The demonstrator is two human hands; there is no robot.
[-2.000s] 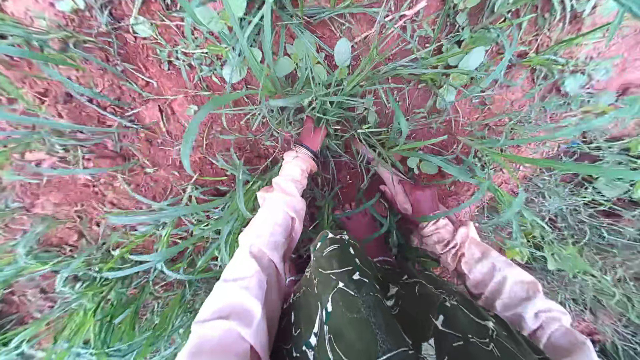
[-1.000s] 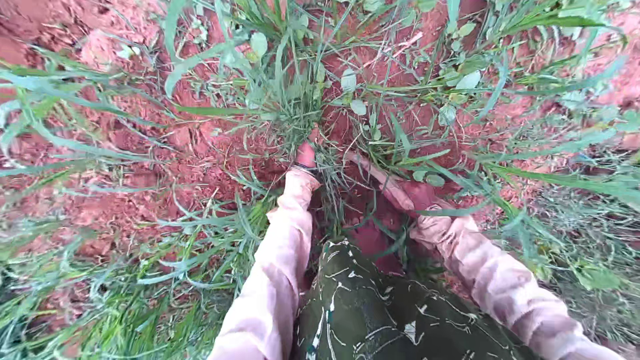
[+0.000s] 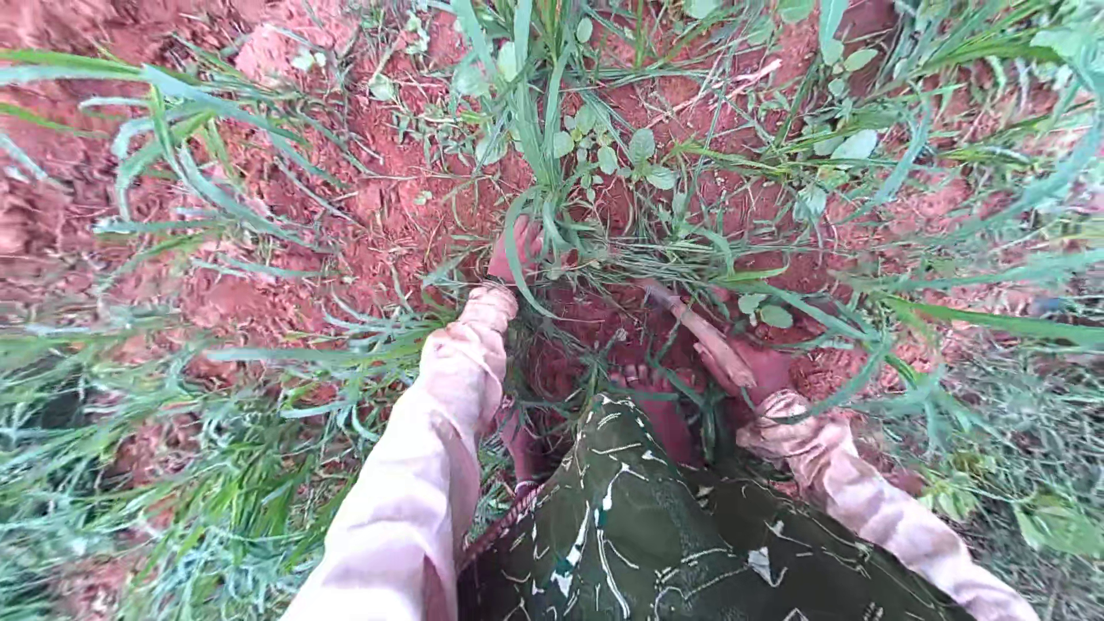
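My left hand (image 3: 516, 250) is at the base of a grass clump (image 3: 543, 164), its fingers partly behind the blades; whether it grips any cannot be told. My right hand (image 3: 750, 366) is closed on the wooden handle (image 3: 705, 336) of a hand tool. The handle slants up and left, and its far end lies among cut or loose grass (image 3: 655, 263), where the blade is hidden. My bare foot (image 3: 664, 405) is just below the tool, beside dark green patterned cloth (image 3: 638, 526) over my knees.
Red soil (image 3: 379, 216) lies around the hands. Small broad-leaved weeds (image 3: 638, 155) grow above them. Long grass (image 3: 233, 483) stands thick at lower left, and more grass and weeds (image 3: 1018, 328) cover the right side. A dry stick (image 3: 755, 76) lies at upper right.
The tool's handle shows more plainly now below the loose grass. The left hand's back is more visible beside the clump. The view has shifted slightly.
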